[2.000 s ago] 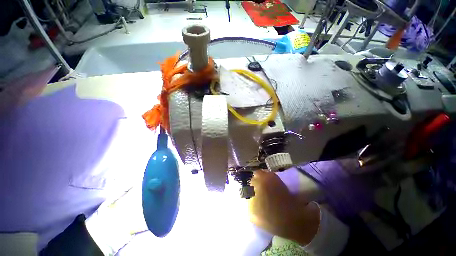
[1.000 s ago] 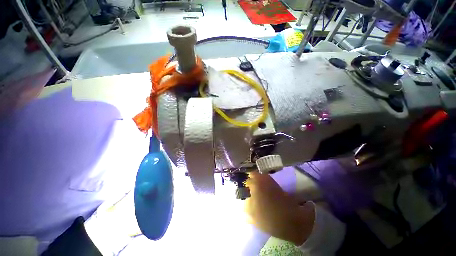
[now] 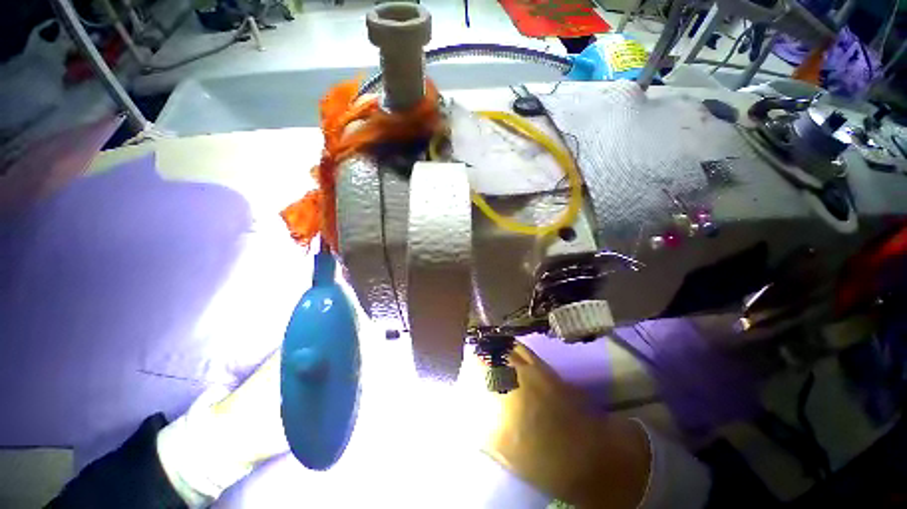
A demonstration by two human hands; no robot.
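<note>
The off-white sewing machine [image 3: 438, 268] stands across the right. Purple cloth [image 3: 109, 298] lies flat at the left and turns white under the lamp's glare. The blue sewing lamp [image 3: 320, 378] hangs left of the needle area. My right hand [image 3: 542, 423] is below the machine head, over the glaring cloth; its fingertips are lost in the glare and behind the head. My left hand [image 3: 254, 408] reaches in from the lower left; its fingers are washed out and partly behind the lamp. The needle and presser foot cannot be made out.
An orange cloth strip [image 3: 373, 129] is tied round the post. A yellow ring [image 3: 532, 227] and several pins [image 3: 676, 235] are on the machine. A pale thread tension knob [image 3: 581, 320] sticks out at the front. More purple cloth [image 3: 696, 373] lies right of my right hand.
The view has shifted, so the machine sits higher and further right than a second ago. My left forearm has come further in, and its hand is nearer the lamp. My right hand stays below the head.
</note>
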